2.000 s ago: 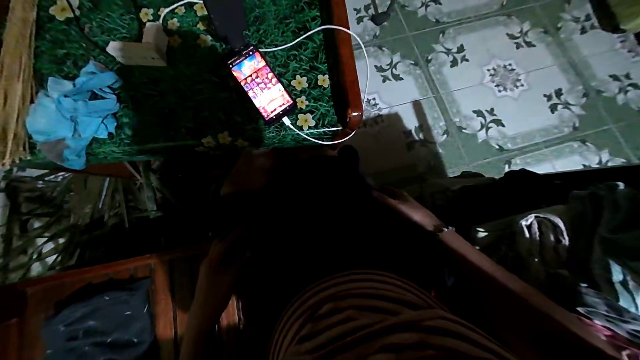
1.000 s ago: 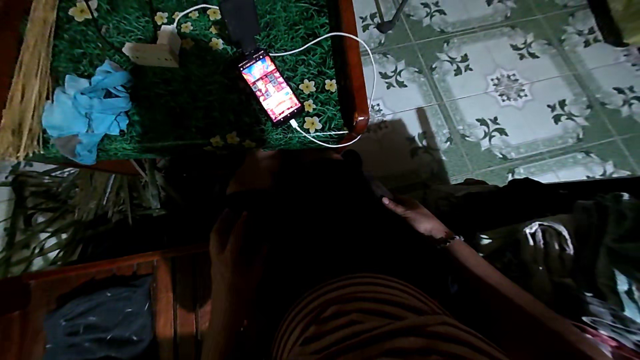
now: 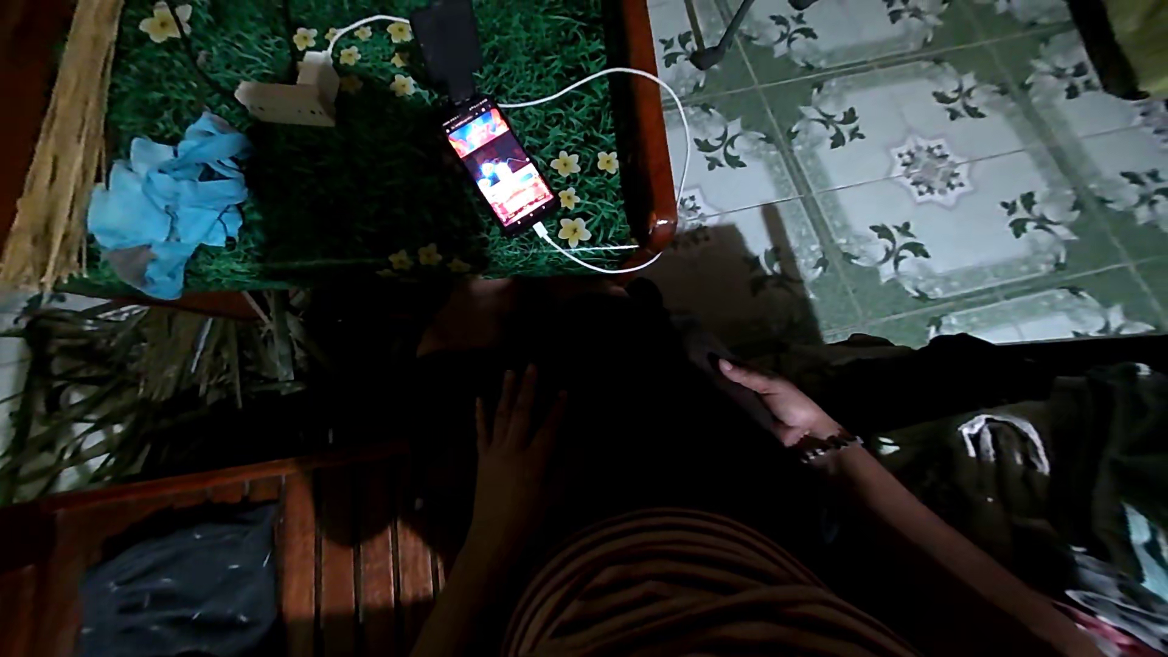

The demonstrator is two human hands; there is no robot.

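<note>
My left hand rests with fingers apart on the dark cloth over my lap, and nothing shows in it. Over at the right side of my lap, my right hand lies with its thumb against a dark object, too dim to name; its other fingers are hidden. Beyond my knees, a smartphone with a lit screen lies on the green grass-print table cover. A white charging cable is plugged into its near end and loops past the table's edge. Neither hand touches the phone.
On the table are a crumpled light blue cloth, a white power adapter, a dark flat object and straw-like strands. A wooden slatted seat holds a dark cloth. Clothes lie at the right.
My left hand has moved inward and forward onto my lap from the left. My right hand stays at the right of my lap. The picture on the phone screen has changed.
</note>
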